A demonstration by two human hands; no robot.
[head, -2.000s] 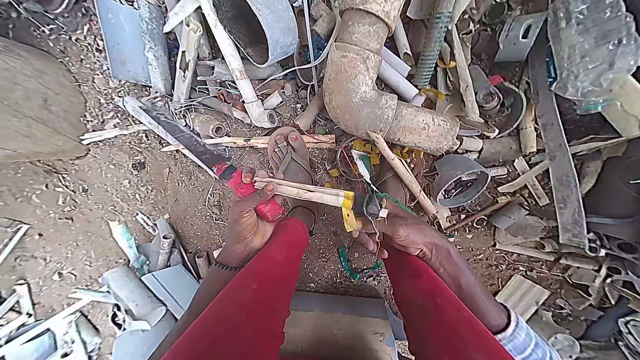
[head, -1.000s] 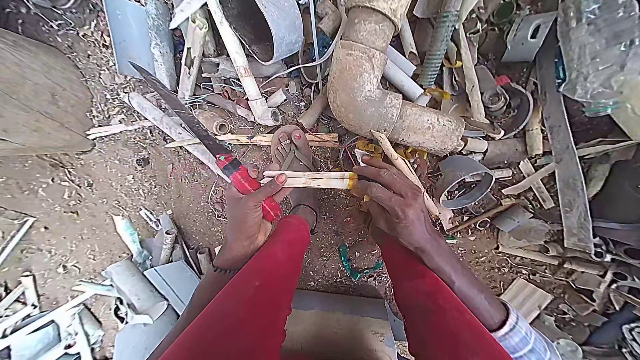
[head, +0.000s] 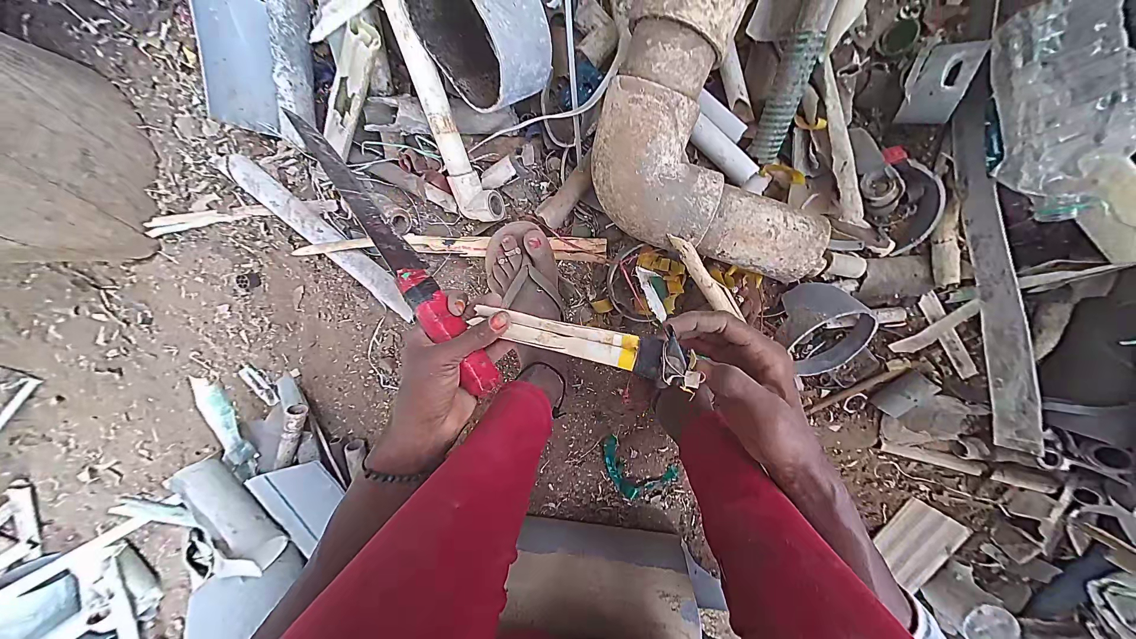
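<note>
My left hand (head: 435, 382) grips the red handle of a long knife (head: 373, 222), its dark blade pointing up and left. The thumb and a finger of that hand also pinch the left end of a split wooden stick (head: 564, 339). Yellow and black tape binds the stick's right end, where torn bits stick out. My right hand (head: 745, 364) is at this taped end, fingers around it; whether it grips it firmly is partly hidden. Beneath the stick is a foot in a sandal (head: 528, 275).
A large elbow pipe (head: 652, 169) lies ahead of the feet. Pipe scraps, a flat metal strip (head: 998, 311), a grey ring (head: 834, 328) and a split stick (head: 444, 246) lie around. A green strip (head: 630, 484) is on the soil between the legs; a wooden block (head: 71, 160) stands left.
Since one second ago, my right hand has shifted off the stick's right end, uncovering the black tape and torn bits. The blade swung more upright after the earliest frame.
</note>
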